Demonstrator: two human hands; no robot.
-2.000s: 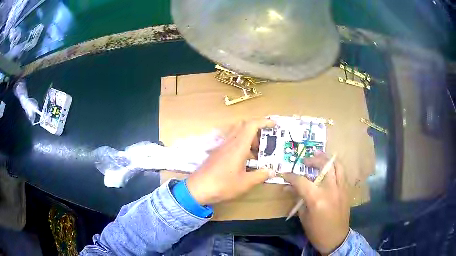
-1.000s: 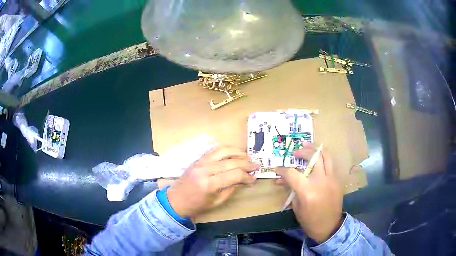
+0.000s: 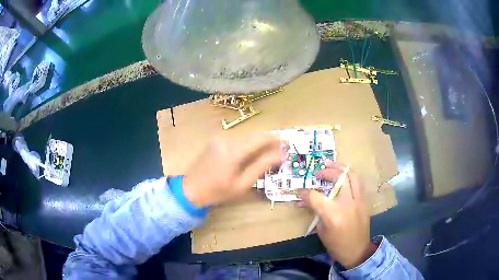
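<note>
The white power strip housing [image 3: 321,141] lies open on the cardboard work mat, with a green circuit board [image 3: 316,162] and dark-green wires inside. My left hand [image 3: 235,164] is blurred over the housing's left side and hides part of it; its fingertips are not clear. My right hand [image 3: 343,213] rests at the housing's lower right edge, fingers on it, and holds the pointed white stick [image 3: 340,182], which slants down to the left. A brass strip [image 3: 330,127] lies along the housing's top edge.
Brass contact strips [image 3: 238,109] lie at the mat's top, partly under the cloudy extraction hood [image 3: 232,44]. More brass strips with green wires [image 3: 358,74] lie upper right. Another white housing [image 3: 58,162] with a cable lies far left on the dark bench. The cardboard work mat [image 3: 191,139] spans the middle.
My left hand has risen from the housing's lower left corner to over its left side. The clear plastic bag left of the housing no longer shows. The view has shifted slightly.
</note>
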